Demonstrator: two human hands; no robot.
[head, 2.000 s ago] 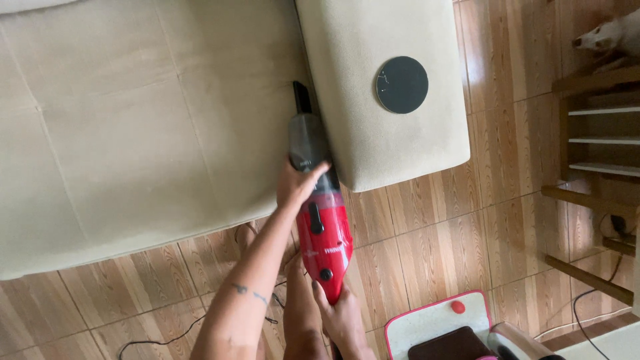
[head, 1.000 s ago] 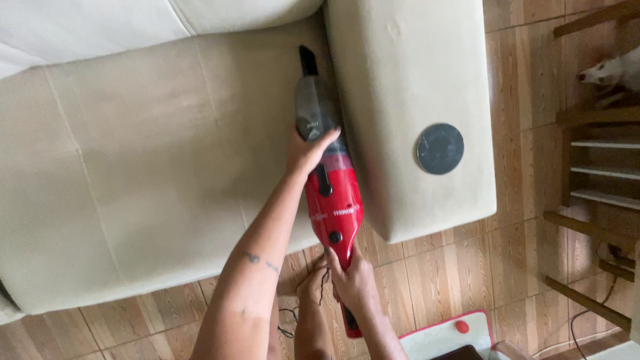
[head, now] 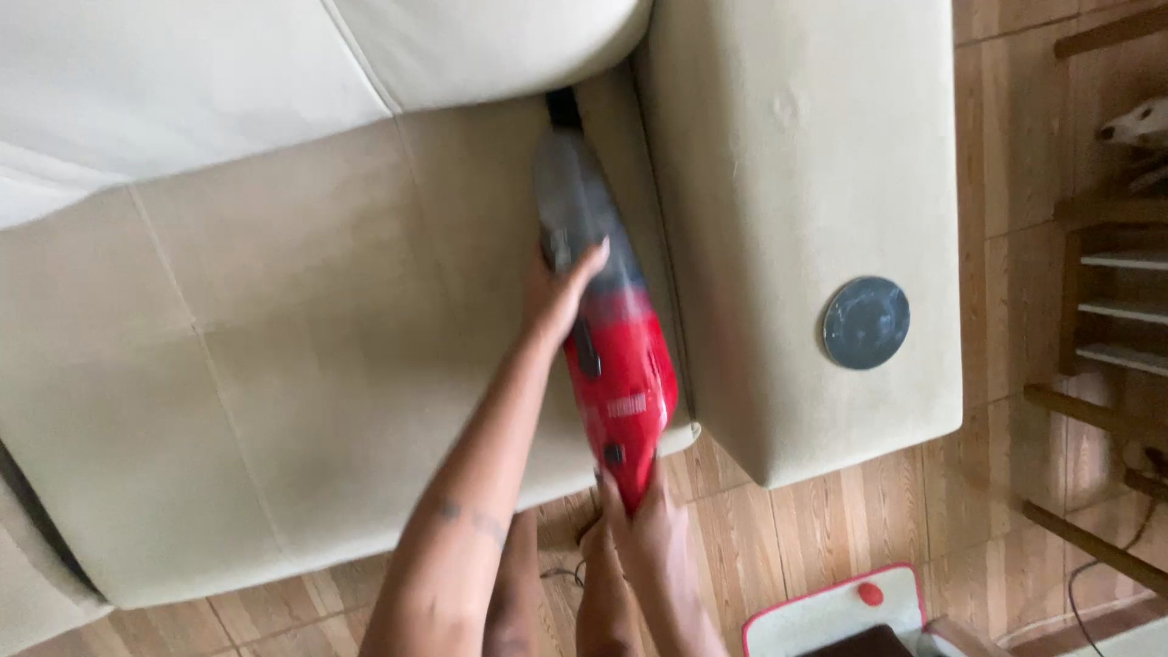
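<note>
A red and grey handheld vacuum cleaner (head: pixel 625 365) lies lengthwise over the beige sofa's seat cushion (head: pixel 319 365), close beside the armrest (head: pixel 803 164). Its black crevice nozzle (head: pixel 564 109) reaches the seam where the seat meets the back cushion (head: pixel 493 46); the nozzle's tip is hidden. My left hand (head: pixel 566 287) grips the dark clear dust bin, thumb on top. Around the narrow rear end of the red body my right hand (head: pixel 643 516) is closed. The image of the vacuum is somewhat blurred.
A round dark disc (head: pixel 866 323) rests on the armrest. Below, a red-edged mat (head: pixel 821 602) lies on the wood-look tiled floor (head: pixel 849 511), with a thin cord near my feet. At right are wooden furniture legs, a slatted rack (head: pixel 1127 310) and a dog's head (head: pixel 1136 125).
Both hands have moved the vacuum forward along the armrest, from the front part of the seat to the back cushion. The view has shifted toward the sofa's back.
</note>
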